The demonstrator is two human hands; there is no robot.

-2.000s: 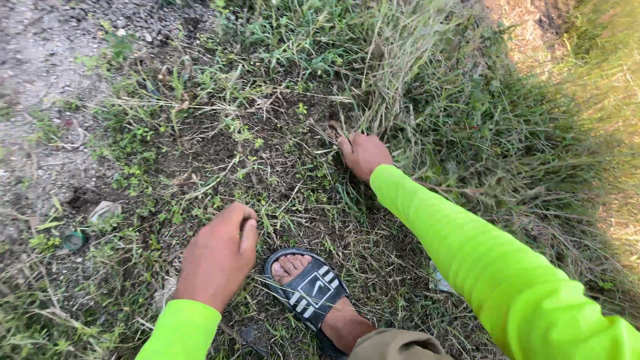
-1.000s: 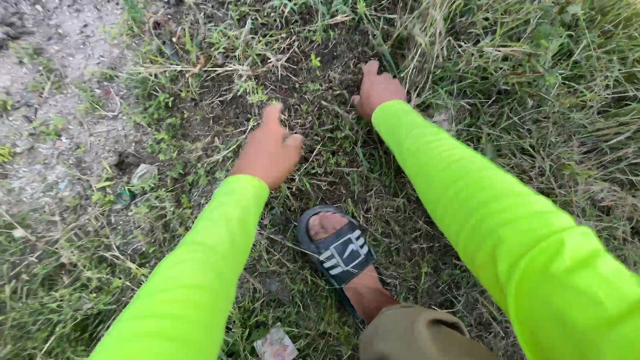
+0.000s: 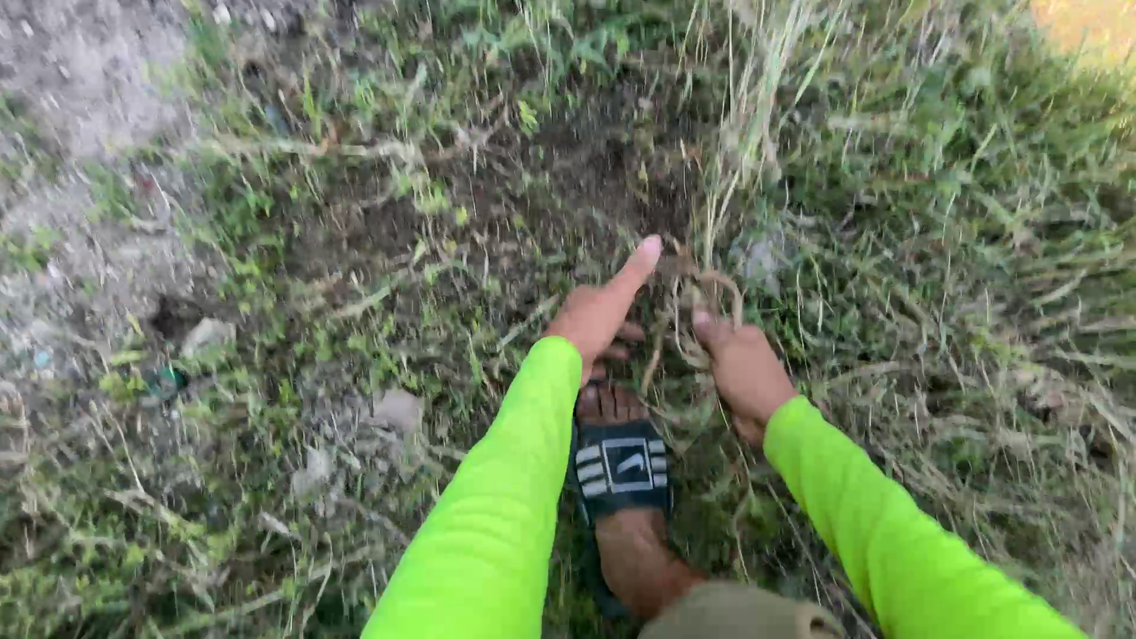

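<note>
My right hand (image 3: pixel 744 368) is closed around a looped, tan, cord-like strand (image 3: pixel 723 293), either rope or a dry stem; the blur hides which. Loops of it stick out above the thumb, and thinner strands hang on its left side. Just left of it is my left hand (image 3: pixel 605 311), its thumb or index finger stretched up toward the strands and the other fingers spread low, holding nothing that I can see. Both hands are above grass and bare soil, close to the toes of a foot in a dark slide sandal (image 3: pixel 623 466) with white stripes.
Tall dry grass stalks (image 3: pixel 750 115) rise beyond the hands, with thicker grass on the right. Gravelly ground (image 3: pixel 89 80) lies at the upper left. Pale stones (image 3: pixel 209 337) and a small green object (image 3: pixel 167 382) are among the weeds at left.
My hands have come closer together, near the sandal's toes. The tan strand now shows looped in my right hand, which looked empty one second ago. The view has shifted.
</note>
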